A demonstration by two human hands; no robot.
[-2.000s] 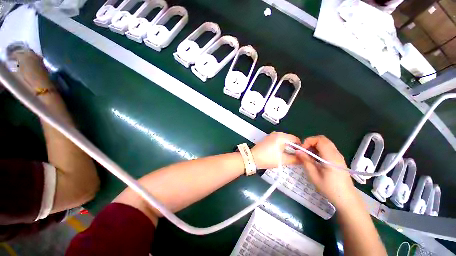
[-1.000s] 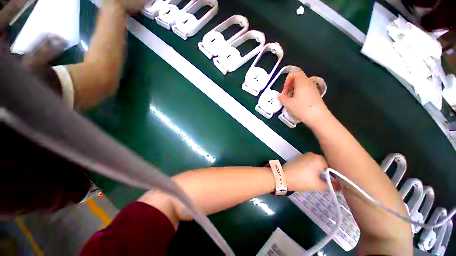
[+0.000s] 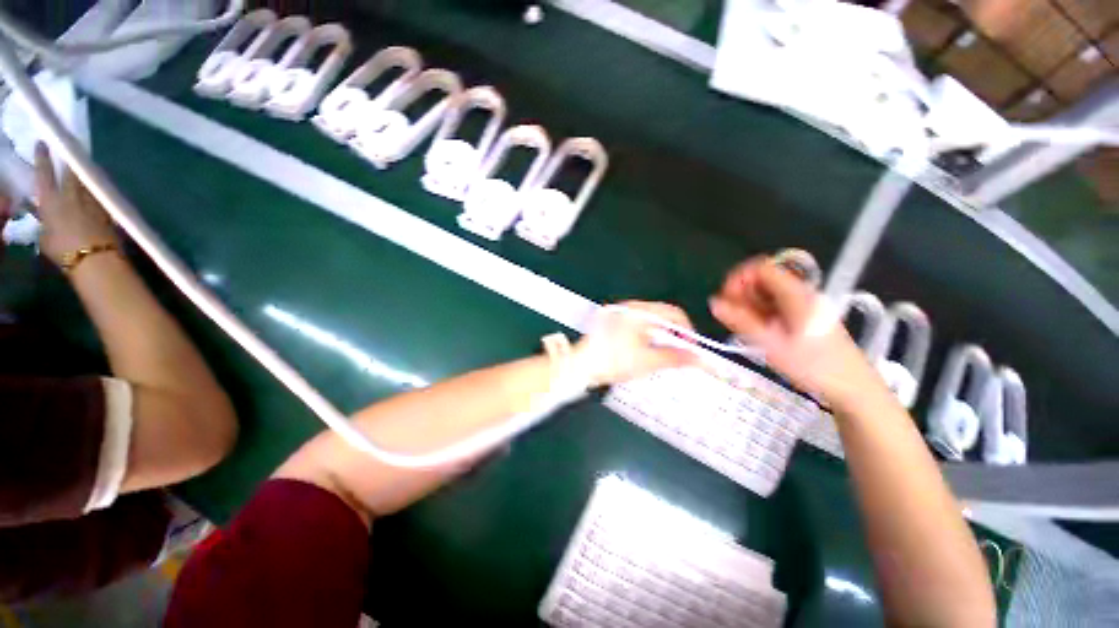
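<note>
My left hand [image 3: 632, 344], with a pale band at the wrist, holds a white label sheet [image 3: 712, 423] with rows of small dark print, just over the near belt rail. My right hand [image 3: 785, 325] is blurred, to the right of it over the belt, with fingers curled; whether it holds a label cannot be told. White loop-shaped housings [image 3: 558, 202] with round discs stand in a row on the belt. More housings [image 3: 961, 411] stand right of my right hand, some partly behind it. A printed spare sheet [image 3: 669, 570] lies on the green side table.
A loose white cable [image 3: 264, 350] hangs across the view and over my left forearm. A person's hand [image 3: 76, 221] is at the far left. Crumpled white material [image 3: 816, 55] lies beyond the belt, with brown cartons [image 3: 1000, 55] behind. Bubble wrap [image 3: 1068, 577] lies lower right.
My right hand has come back from the housings on the belt to beside my left hand. The view has shifted and the cable has swung. The neighbour's arm is lower at the left.
</note>
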